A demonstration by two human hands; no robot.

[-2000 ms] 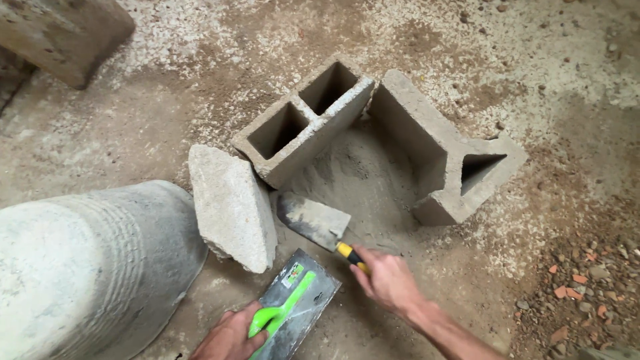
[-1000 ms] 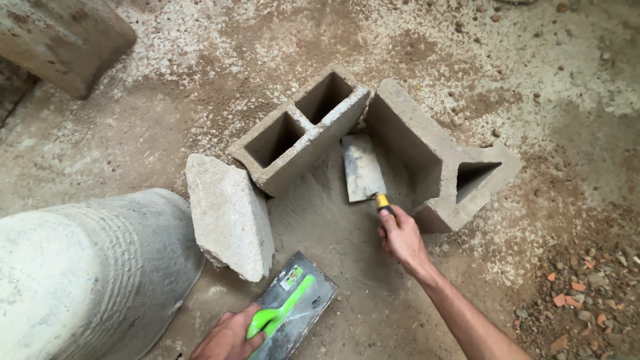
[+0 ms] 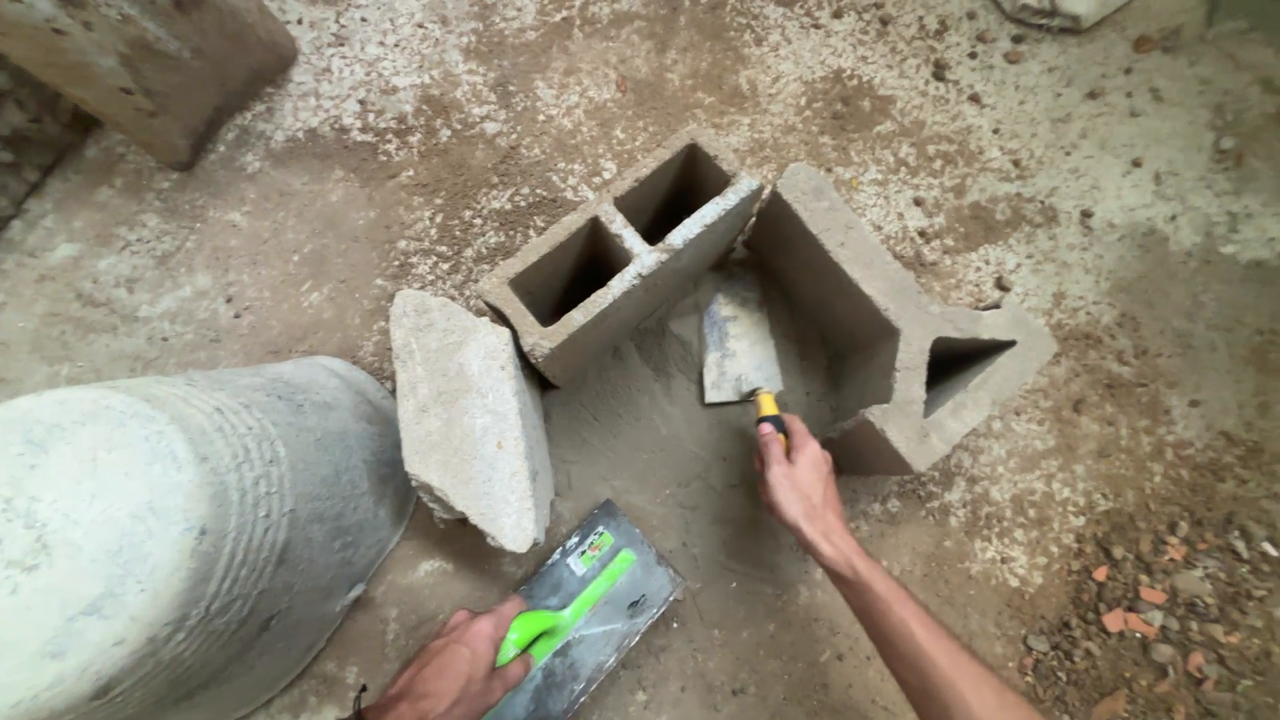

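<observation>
My right hand (image 3: 800, 480) grips the yellow and black handle of a brick trowel (image 3: 740, 335). Its blade lies over grey, dusty mortar or sand (image 3: 640, 430) between two concrete blocks. My left hand (image 3: 455, 660) holds the bright green handle of a rectangular steel plastering trowel (image 3: 620, 600), low in the view, its flat blade turned down. Behind the brick trowel stands a hollow concrete block (image 3: 640, 250) with two cells showing. To the right is a broken concrete block (image 3: 870, 310) with one whole cell. A rough concrete chunk (image 3: 470, 420) leans near the two-cell block's left end.
A large cement-coated bucket (image 3: 250, 520) lies at the left. Rubble with orange brick chips (image 3: 1140, 620) covers the lower right ground. A worn slab or post (image 3: 160, 70) stands at the upper left, and a pale lump (image 3: 1065, 8) shows at the top right edge.
The brick trowel has moved from beside the concrete chunk, right and up into the space between the blocks. My left hand and the plastering trowel have hardly moved.
</observation>
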